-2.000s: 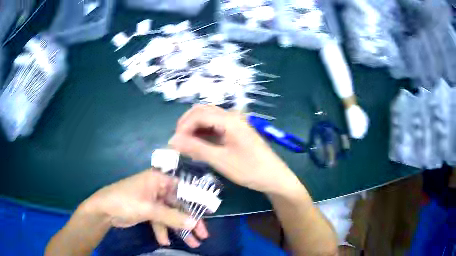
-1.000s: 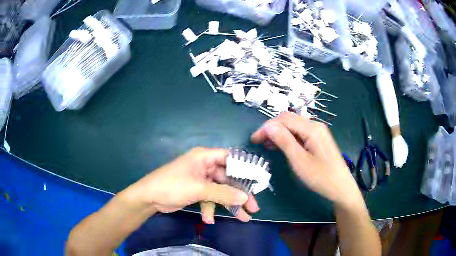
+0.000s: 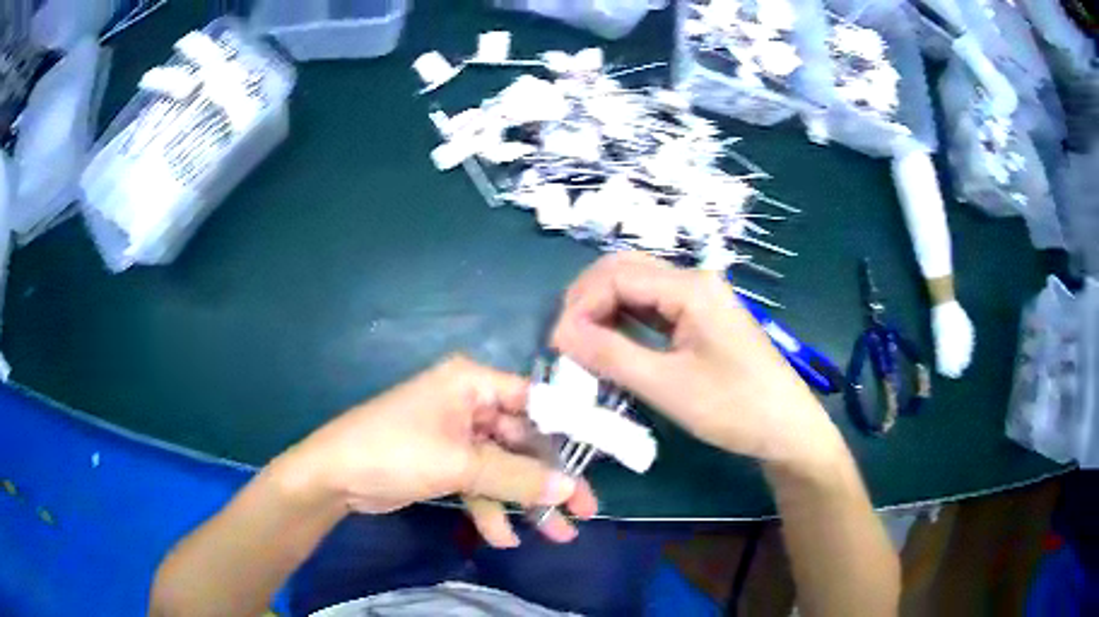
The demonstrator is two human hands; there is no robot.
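My left hand [image 3: 446, 440] holds a small bundle of tagged pins [image 3: 615, 436] low in front of me, near the table's front edge. The white tags sit side by side and the thin rods run down between my thumb and fingers. My right hand [image 3: 687, 356] is just above the bundle, its thumb and index finger pinched at the upper end of one tagged pin [image 3: 564, 392]; the fingertips are blurred. A tangled heap of tagged pins [image 3: 603, 151] lies behind my hands.
The dark green table [image 3: 325, 289] holds a clear box of aligned pins [image 3: 187, 145] at left. Open bins [image 3: 741, 97] stand behind the heap. Right of my right hand lie a blue pen-like tool [image 3: 795, 350], blue-handled pliers [image 3: 886, 368], a white wrapped bundle [image 3: 926, 229] and clear ribbed cases [image 3: 1055, 368].
My right hand has moved left and down onto the bundle, and its fingers have closed at a pin. More of the blue tool shows. Across the frames the view has also shifted.
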